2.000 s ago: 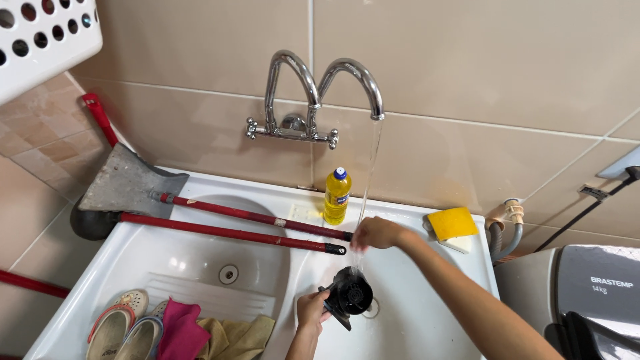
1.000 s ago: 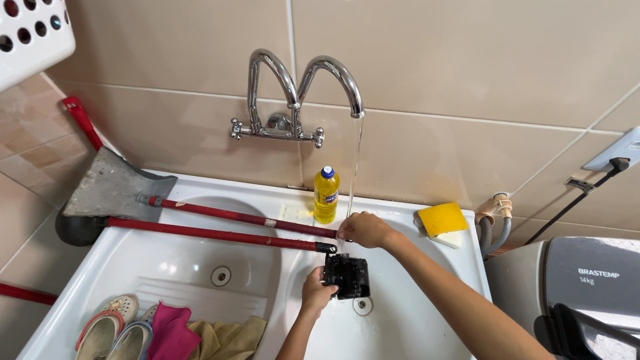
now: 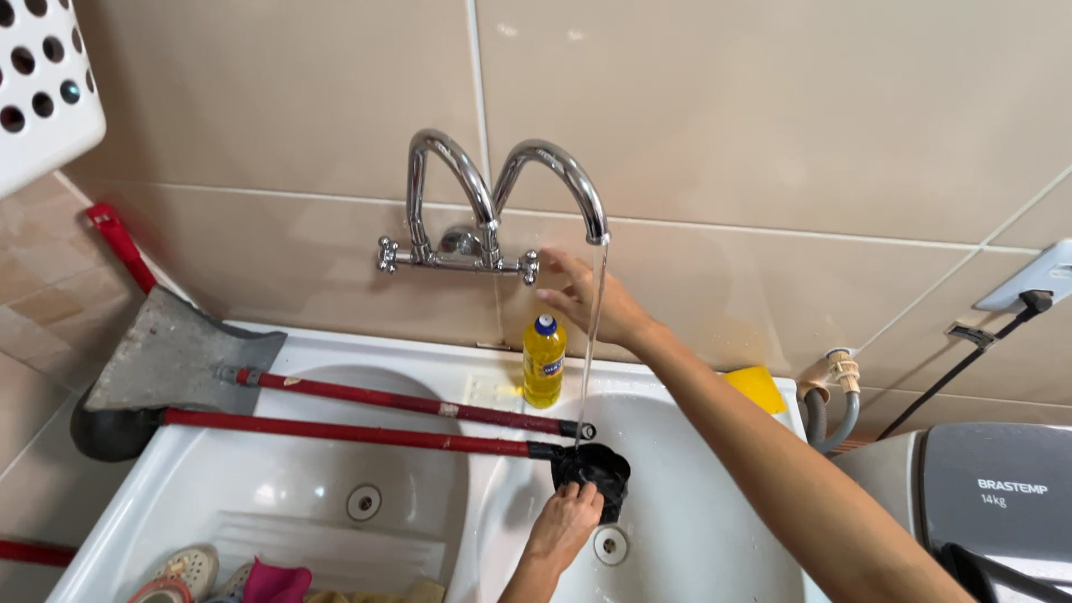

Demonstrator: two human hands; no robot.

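Observation:
My left hand (image 3: pixel 568 521) grips a black plastic part (image 3: pixel 596 473) by its near edge, above the right basin of a white double sink. Water (image 3: pixel 594 352) runs from the right spout of the chrome double faucet (image 3: pixel 548 159) onto that part. My right hand (image 3: pixel 599 300) holds nothing; its fingers are apart and reach toward the cross handle (image 3: pixel 529 267) on the faucet's right side. Below that hand stands a bottle of yellow liquid (image 3: pixel 543 368) with a blue cap, on the sink's back ledge.
Two red handles (image 3: pixel 352 431), one on a grey dustpan (image 3: pixel 180 356), lie across the left basin (image 3: pixel 293 494). Shoes (image 3: pixel 188 571) and cloths (image 3: pixel 276 579) rest in that basin. A yellow sponge or cloth (image 3: pixel 755 388) is behind my right forearm. A washing machine (image 3: pixel 997 486) stands at right.
My right hand has left the black part and risen to beside the faucet's right handle. My left hand still holds the part, now turned differently under the stream.

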